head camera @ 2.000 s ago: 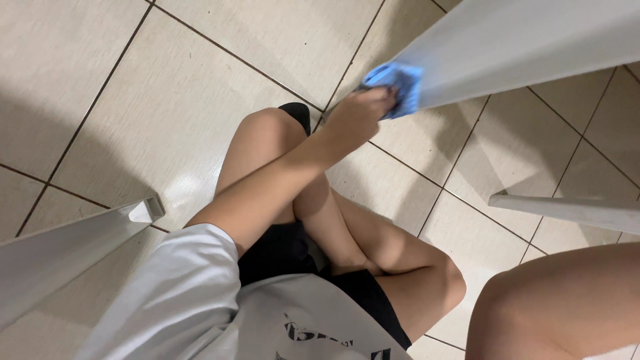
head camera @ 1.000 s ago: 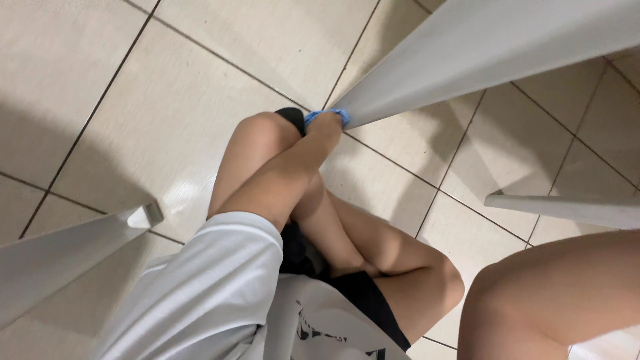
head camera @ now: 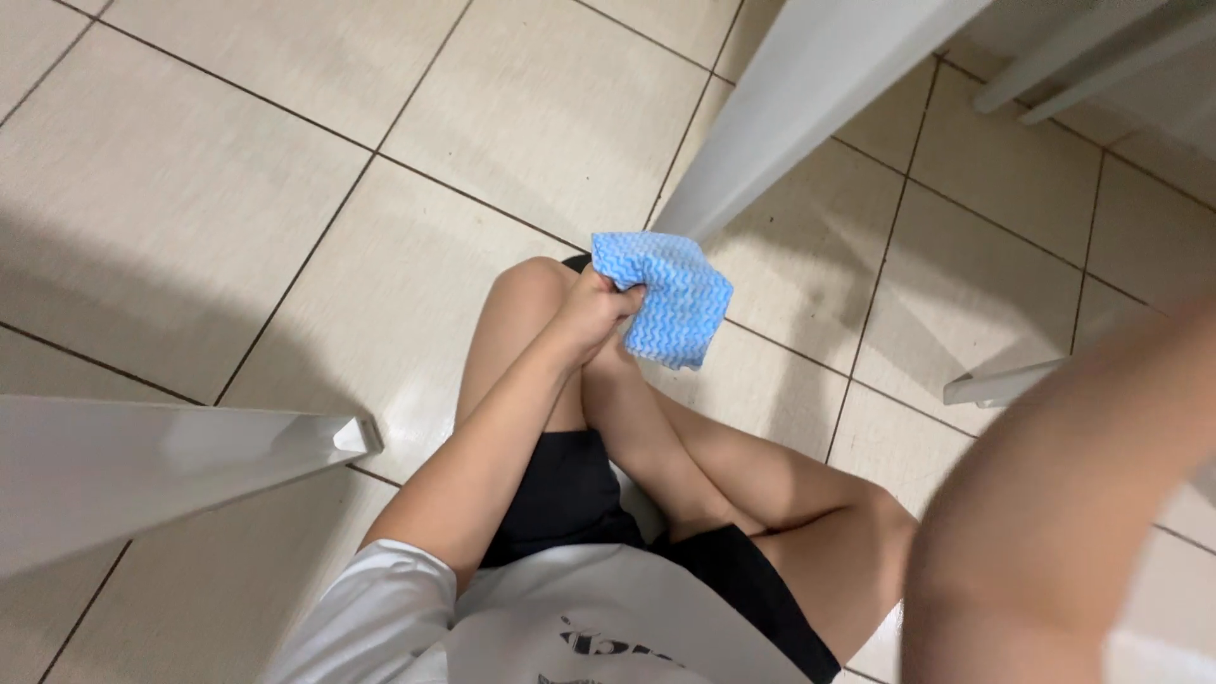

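My left hand (head camera: pixel 603 309) is closed on a blue and white wavy-patterned cleaning cloth (head camera: pixel 674 299). The cloth hangs spread out to the right of my fingers, over my crossed legs and close to the lower end of a pale grey furniture leg (head camera: pixel 788 114). The cloth partly hides the foot of that leg. My right arm rises blurred at the right edge, and its hand is out of view.
Beige floor tiles (head camera: pixel 513 104) with dark joints lie around me. Another pale leg (head camera: pixel 190 465) slants in at the left. A further pale leg end (head camera: pixel 1007 383) stands at the right, partly behind my right arm. More slender pale legs (head camera: pixel 1073 57) are at the upper right.
My left hand first moved down the furniture leg with the cloth to its foot. It is now off to the near side of the leg, and the cloth shows more spread out.
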